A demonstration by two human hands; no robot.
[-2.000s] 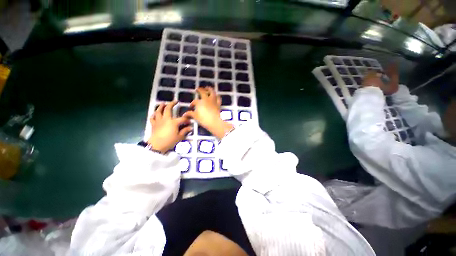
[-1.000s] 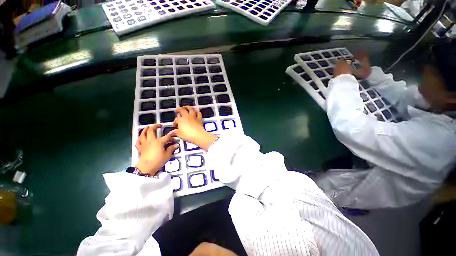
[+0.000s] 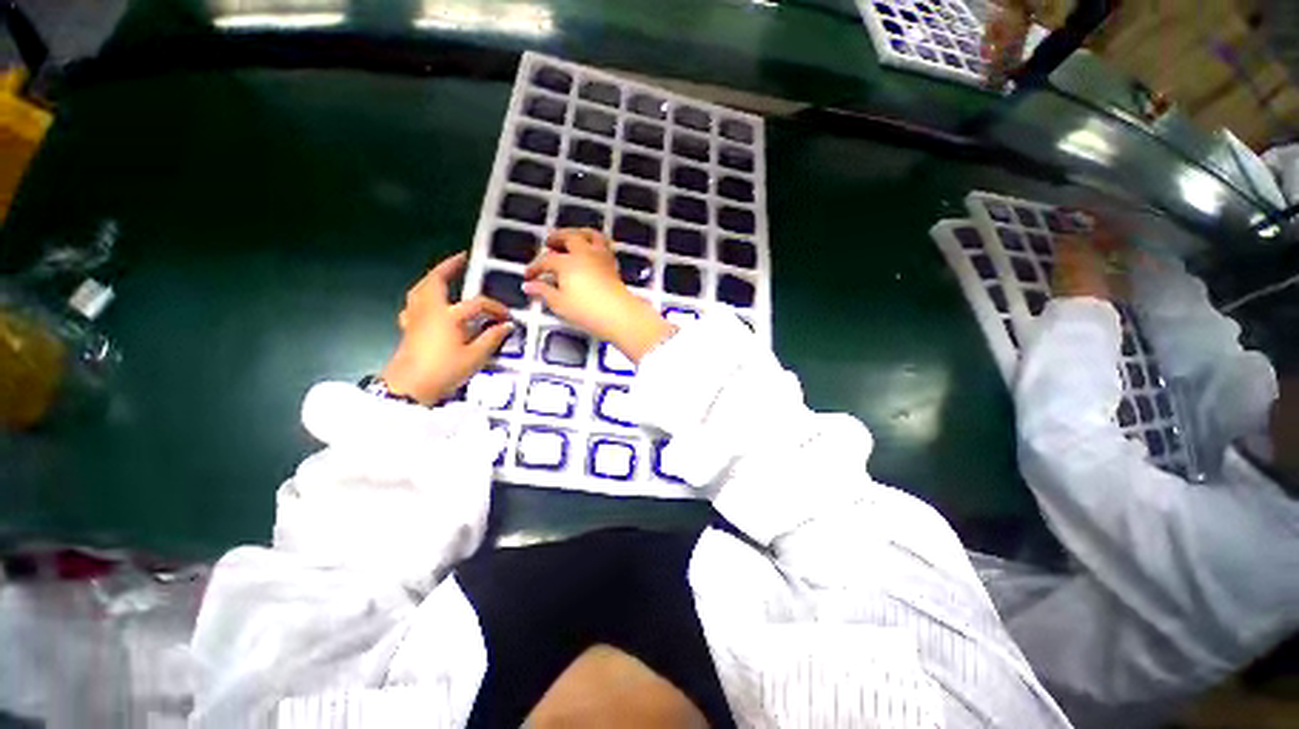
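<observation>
A white pocket tray (image 3: 765, 214) lies on the green bench in front of me, with square units in its pockets. Units in the far rows are dark (image 3: 644, 133); several near units show lit white screens with blue-violet edges (image 3: 550, 397). One unit in the lit part is greyish (image 3: 564, 346). My left hand (image 3: 445, 335) is at the tray's left edge, fingers apart, thumb over a pocket. My right hand (image 3: 587, 285) is over the middle rows, fingers bent down onto the units. Its fingertips partly hide what they touch; whether it grips a unit cannot be told.
At the right, a person's white sleeve (image 3: 1096, 413) and hands are over two overlapping trays (image 3: 984, 295). Another tray (image 3: 926, 36) lies across the dark strip at the back. Clear plastic bags (image 3: 89, 298) and a yellow container (image 3: 17, 135) are at the left.
The view has shifted, so the tray sits further right in it. My left hand has drawn away from my right hand to the tray's left edge. My right hand has moved slightly over the tray.
</observation>
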